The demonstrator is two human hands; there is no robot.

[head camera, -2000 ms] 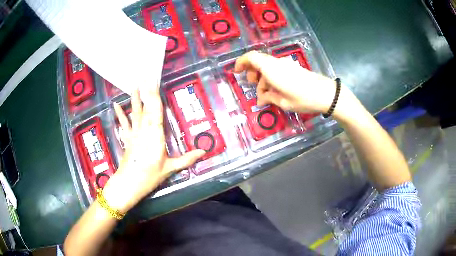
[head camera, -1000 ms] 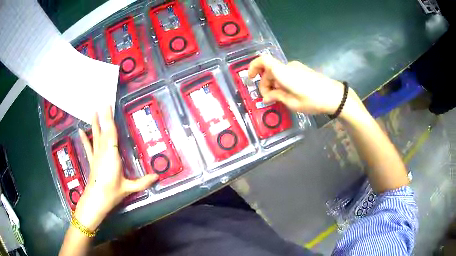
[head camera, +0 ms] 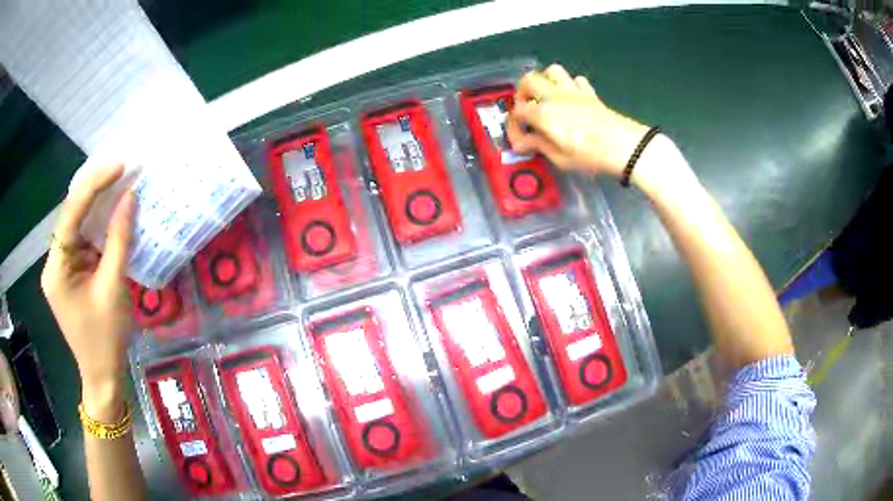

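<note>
A clear blister tray [head camera: 397,279] holds two rows of red device housings; one [head camera: 409,176] lies in the far row and one [head camera: 487,357] in the near row. The near-row housings show small pale labels [head camera: 496,380] above their black rings. My left hand [head camera: 93,250] holds the end of a long white label sheet [head camera: 186,186] over the tray's left side, its faint printed rows showing. My right hand [head camera: 560,117] is at the far-row rightmost housing [head camera: 529,186], fingers bent together over its metallic area, with a pale label by the fingertips.
A dark green bench [head camera: 725,117] lies under the tray, with a white strip [head camera: 392,44] along the far side. Dark and white items sit at the left edge. Grey floor shows at lower right. Some objects stand at the upper right edge.
The tray now sits lower in view. My left hand has left the near row and taken hold of the label sheet. My right hand has moved from the near row to the far row.
</note>
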